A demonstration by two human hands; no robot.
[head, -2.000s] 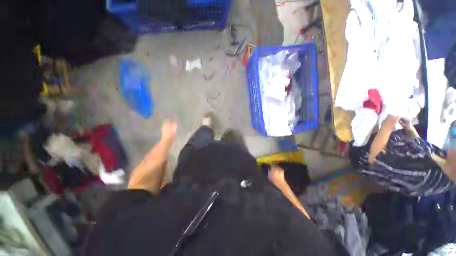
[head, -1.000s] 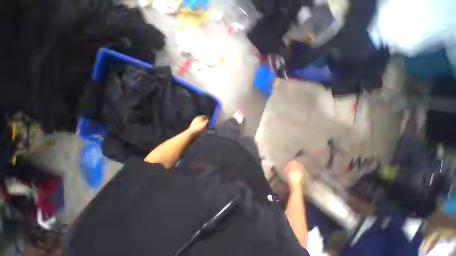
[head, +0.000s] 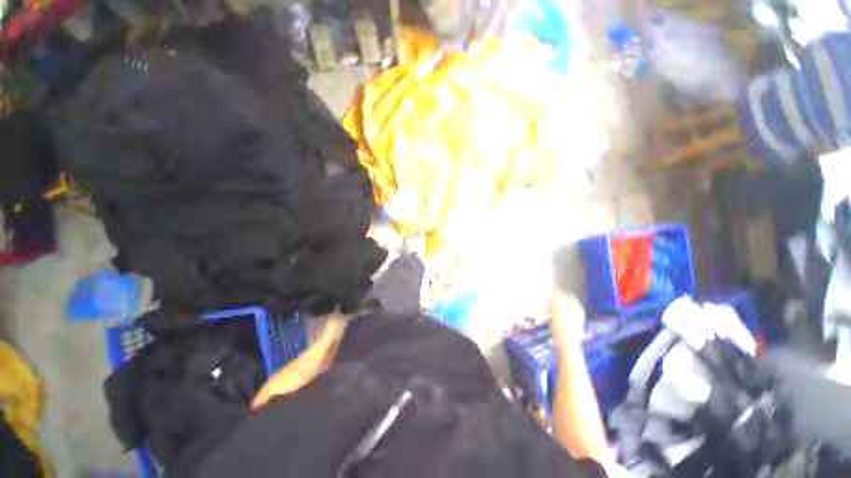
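Observation:
My left hand (head: 334, 327) is small and blurred at the lower edge of a large dark cloth pile (head: 215, 177), beside a blue crate (head: 264, 341) holding black cloth. Whether it touches either is unclear. My right hand (head: 565, 306) is washed out by glare, left of a blue crate with red and blue contents (head: 689, 266) and above another blue crate (head: 530, 359). I see nothing clearly held in either hand, and the fingers cannot be made out.
A bright yellow cloth heap (head: 448, 121) lies ahead, partly lost in glare. Grey and white garments (head: 686, 383) are piled at the lower right. Blue plastic (head: 107, 295) lies on the floor at left. A striped cloth (head: 802, 98) shows at the upper right.
The view has shifted: the dark pile is now large ahead at left, and the black-filled blue crate is lower. The yellow heap and right-side crates now show. Both hands remain low in the picture.

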